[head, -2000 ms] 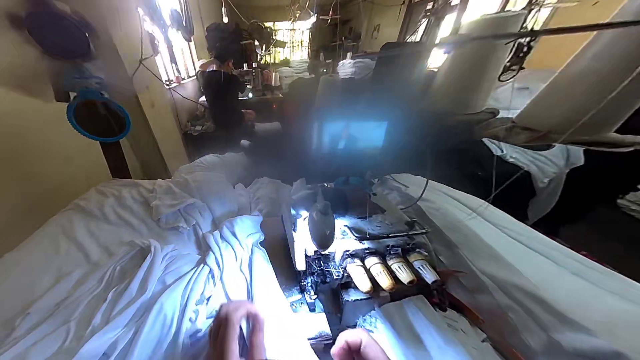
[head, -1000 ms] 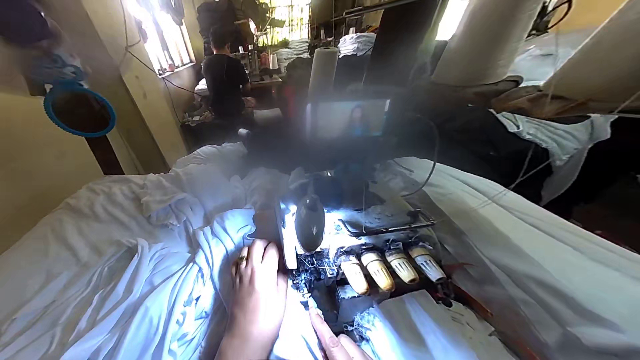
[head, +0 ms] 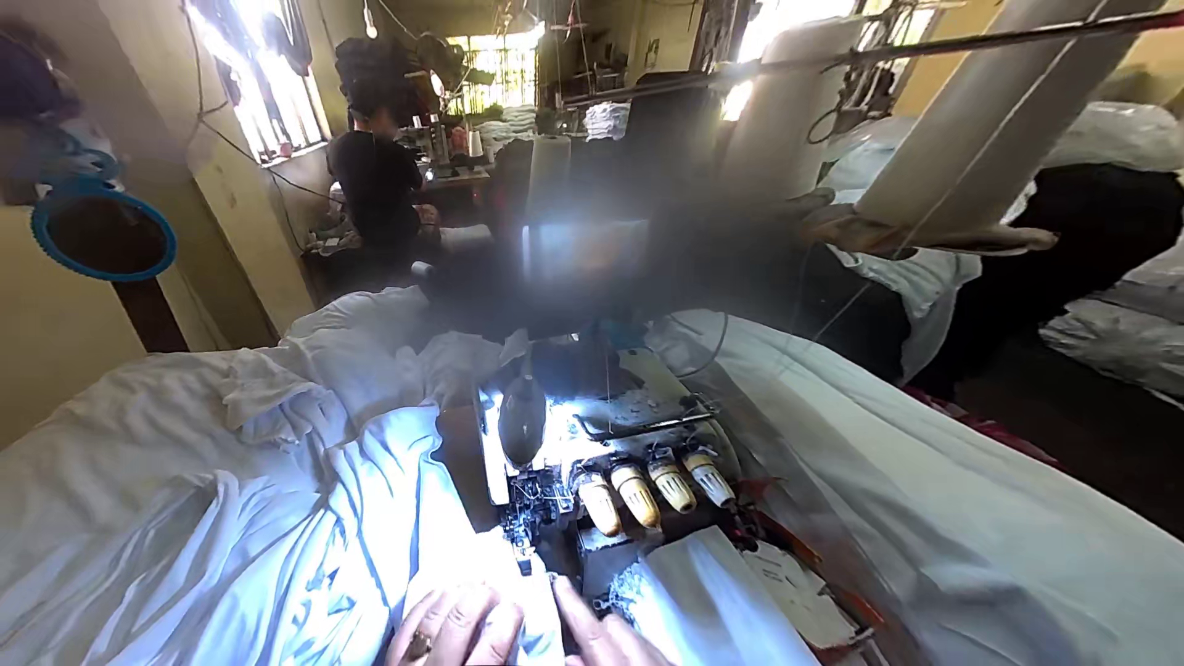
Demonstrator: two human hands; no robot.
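Note:
An overlock sewing machine (head: 647, 398) stands before me, with several yellowish tension knobs (head: 635, 495) in a row. Its lit presser foot and needle area (head: 525, 532) lies just beyond my hands. White fabric (head: 490, 578) runs up to the foot. My left hand (head: 455, 624), a ring on one finger, rests flat on this fabric. At the fabric's right edge is my right hand (head: 606, 629), its index finger stretched toward the foot. Both hands are cut off by the bottom edge, and whether the right fingers pinch the cloth is unclear.
Heaped white fabric (head: 277, 462) covers the left side; more white cloth (head: 879, 444) spreads along the right. Large thread cones (head: 980, 120) stand at the upper right. A blue-rimmed mirror (head: 104, 231) hangs at left. A person (head: 375, 176) in dark clothing is at another workplace behind.
My left hand has moved back from beside the needle area toward the bottom edge since one second ago. My right hand remains close to the fabric's right edge.

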